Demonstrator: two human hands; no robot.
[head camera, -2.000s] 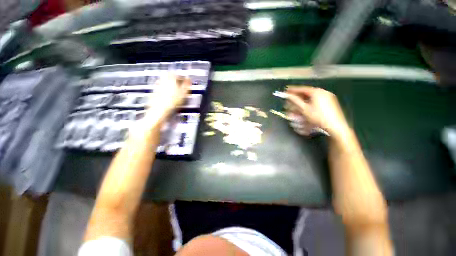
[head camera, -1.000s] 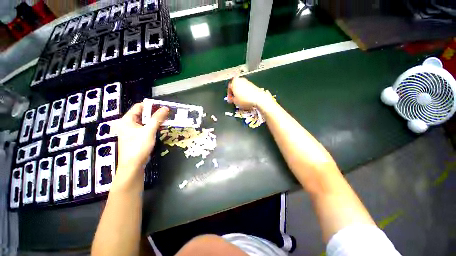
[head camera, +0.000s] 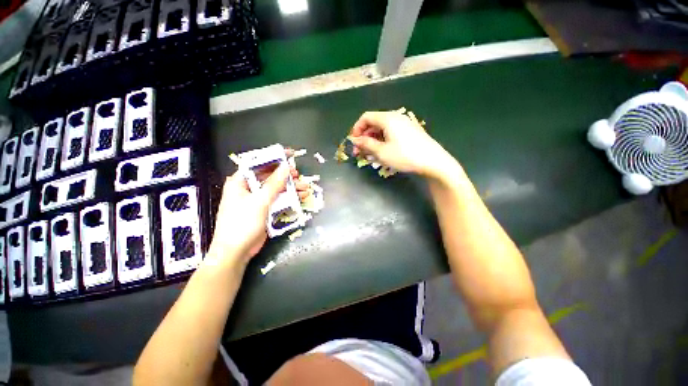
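Note:
My left hand (head camera: 253, 203) holds a white plastic housing (head camera: 284, 214) with dark cut-outs, tilted, above a pile of small offcuts (head camera: 313, 197) that it partly covers. My right hand (head camera: 385, 141) is at the left side of the pile of small strips (head camera: 411, 117), with thumb and fingertips pinched together. A small yellowish strip (head camera: 342, 151) shows at its fingertips; whether it is gripped or lies on the bench is unclear. A black tray (head camera: 179, 130) at the left holds white housings in upright rows with a sideways row between.
A stack of black trays (head camera: 226, 47) with housings stands at the back left. A metal rail (head camera: 317, 83) and a grey post (head camera: 397, 38) lie beyond the bench. A white round fan (head camera: 650, 139) is at the right bench edge.
My left hand has turned the housing from lying sideways to more upright and moved it slightly right and down. My right hand stays at the strip pile, its pinched fingertips now visible. The view has shifted.

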